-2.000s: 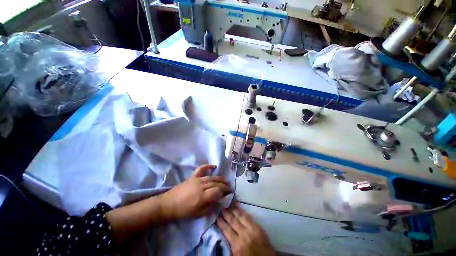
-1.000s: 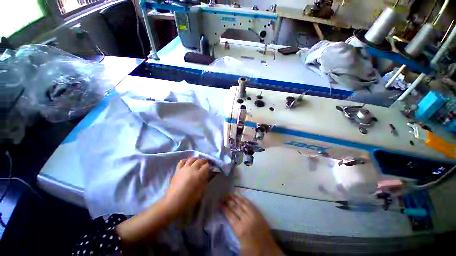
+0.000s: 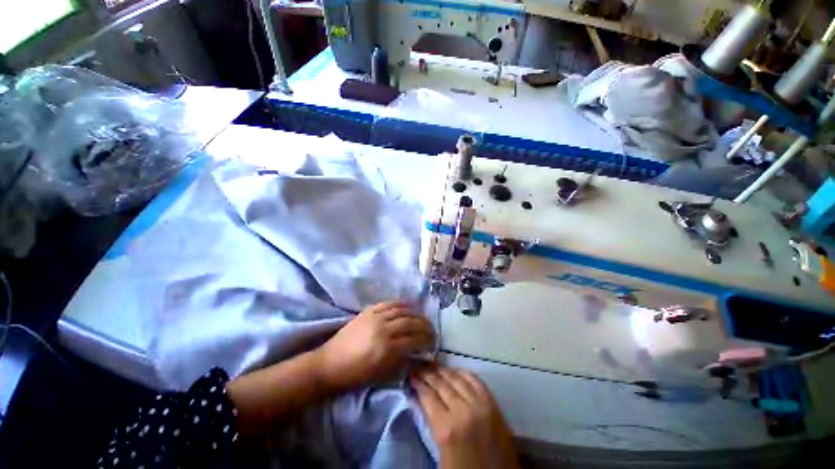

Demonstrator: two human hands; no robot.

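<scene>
A pale grey-blue garment piece [image 3: 311, 229] lies in folds on the white table, left of the needle area, and hangs over the front edge. The white sewing machine [image 3: 586, 275] has a blue stripe and "JACK" lettering; its presser foot area [image 3: 444, 291] sits at the cloth's right edge. My left hand [image 3: 383, 343] has curled fingers gripping the cloth just in front of the presser foot. My right hand [image 3: 458, 412] is beside it, nearer the front, with its fingertips at the cloth's right edge. The needle tip is too small to see.
Crumpled clear plastic bags [image 3: 110, 147] lie at the far left. A second machine [image 3: 430, 46] stands behind, with a grey cloth heap [image 3: 641, 101] on its table. Thread cones [image 3: 735, 38] are at the upper right. A pink block [image 3: 740, 355] is near the black control panel [image 3: 778, 321].
The cloth has shifted and refolded left of the needle. My left hand moved away from the presser foot, then back towards it. The view has swung slightly and returned.
</scene>
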